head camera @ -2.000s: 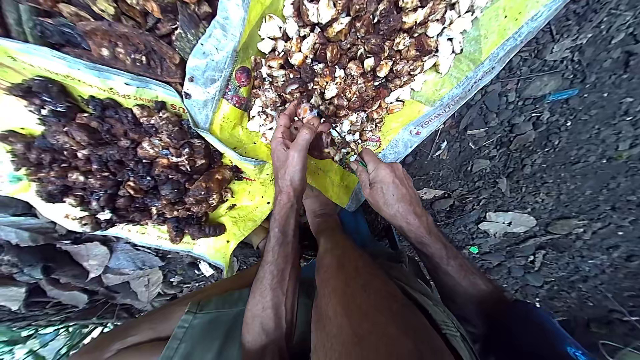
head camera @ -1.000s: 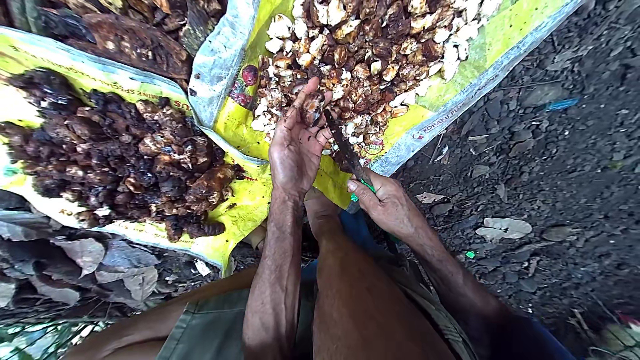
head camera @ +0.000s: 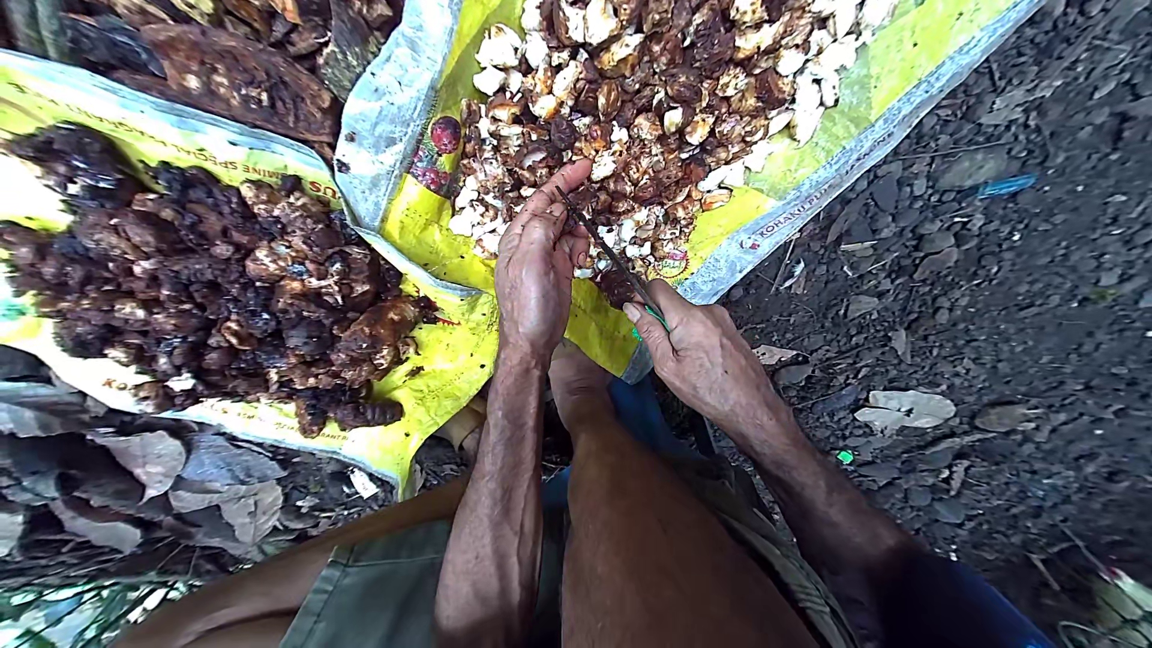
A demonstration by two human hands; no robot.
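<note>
My right hand (head camera: 697,342) grips the green handle of a dark-bladed knife (head camera: 612,252), whose blade slants up and left to the fingers of my left hand. My left hand (head camera: 540,261) is half curled, palm up, with the index finger stretched out over the pile; whether a small piece lies in its fingers cannot be told. Beyond both hands a heap of cut brown and white pieces (head camera: 648,117) lies on a yellow plastic sack (head camera: 441,234). To the left, dark, wet-looking lumps (head camera: 225,279) are heaped on another yellow sack (head camera: 432,378).
Brown husks or bark-like pieces (head camera: 243,81) lie at the upper left. Dry leaves (head camera: 225,495) cover the ground at the lower left. Dark crumbly soil (head camera: 990,324) is on the right, with a blue scrap (head camera: 1006,186) on it. My bare foot (head camera: 576,378) is close below the hands.
The blade, seen broad side a second ago, now shows as a thin edge. My left index finger has stretched out, and the dark piece seen at its fingers a second ago no longer shows there.
</note>
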